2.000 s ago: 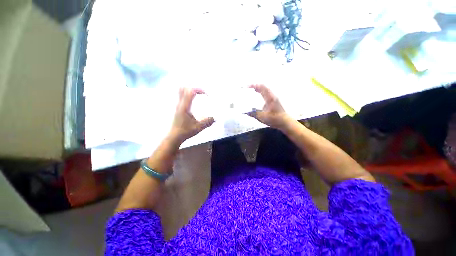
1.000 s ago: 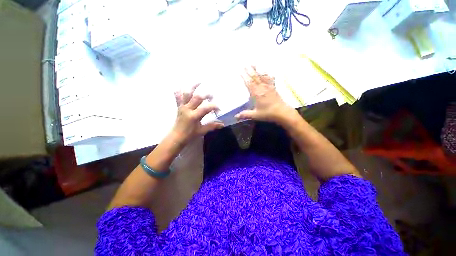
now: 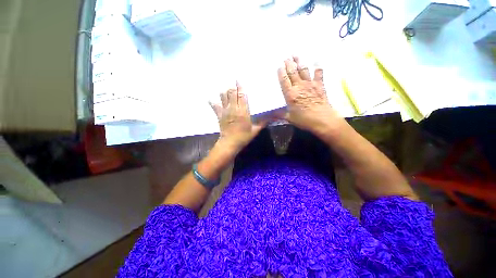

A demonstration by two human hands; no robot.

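A white retail box (image 3: pixel 267 113) lies at the table's front edge; it is washed out by glare and only its shaded near side shows clearly. My left hand (image 3: pixel 235 118) is spread palm down at the box's left, thumb pointing to the near side. My right hand (image 3: pixel 307 98) lies flat, palm down, over the box's right part, its thumb near the same side. The hands are apart. Whether anything is under the palms is hidden.
Stacked white boxes (image 3: pixel 122 111) line the table's left edge. Dark cables (image 3: pixel 353 15) lie at the back. Yellow label strips (image 3: pixel 400 89) lie at the front right. White boxes (image 3: pixel 435 15) stand at the back right. A large brown carton (image 3: pixel 38 65) is at the left, an orange-red stool (image 3: pixel 462 182) below right.
My hands were curved around the box's sides two seconds ago; now both are flattened, palms down. The view has shifted, so the cables and boxes sit differently in the picture.
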